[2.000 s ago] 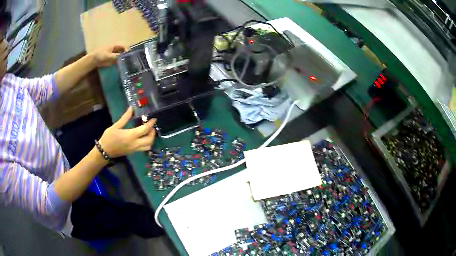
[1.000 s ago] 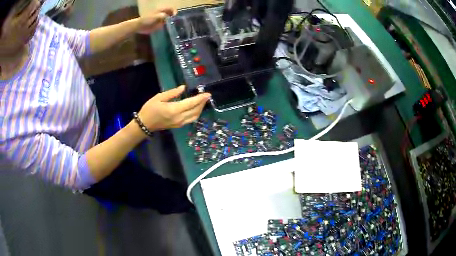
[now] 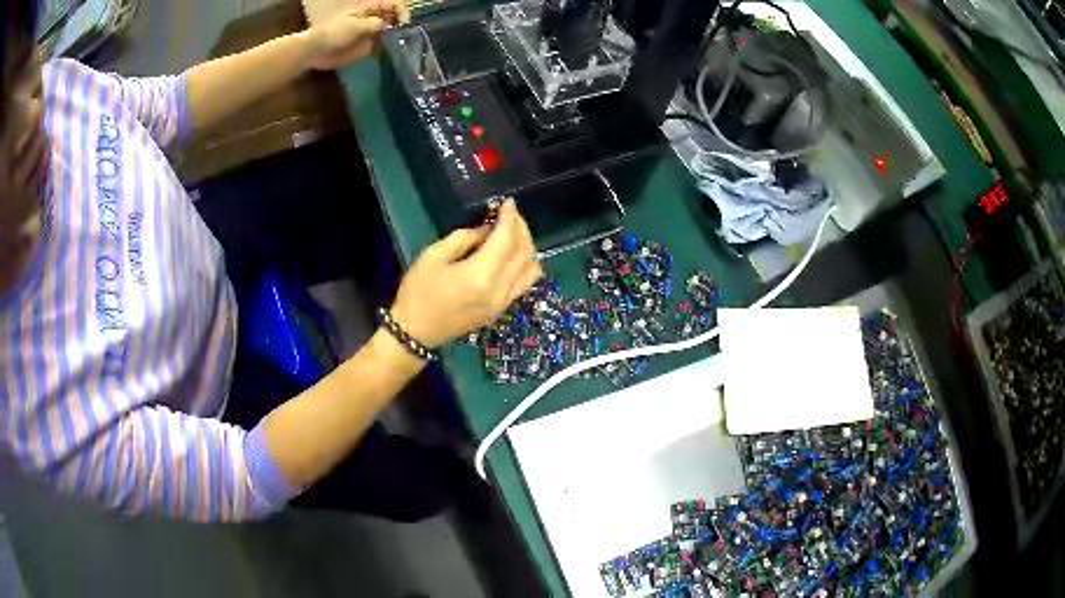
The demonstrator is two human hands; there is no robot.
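Note:
Neither of my hands is in view. The black test fixture point(image 3: 531, 152) stands on the green bench, with red and green buttons on its top panel. A clear acrylic pressure plate point(image 3: 578, 80) is above it. Another person's hand point(image 3: 467, 278) has its fingertips pinched at the fixture's near corner; whether they hold something there is unclear. That person's other hand point(image 3: 350, 29) is at the fixture's far corner. Small circuit boards point(image 3: 631, 275) lie loose beside the fixture. Many more fill a pale tray point(image 3: 967, 532), and a white card point(image 3: 796, 371) lies over some of them.
The person in a striped shirt point(image 3: 129, 269) is at the left. A white cable point(image 3: 607, 356) curves across the bench. A crumpled cloth rag point(image 3: 759, 204) lies beside a grey metal box point(image 3: 864, 158) with a red light. Another board tray point(image 3: 1034, 397) is at the right edge.
The view has shifted, so the fixture and trays now appear further right than at first. The person's nearer hand has closed its fingertips together at the fixture's near corner.

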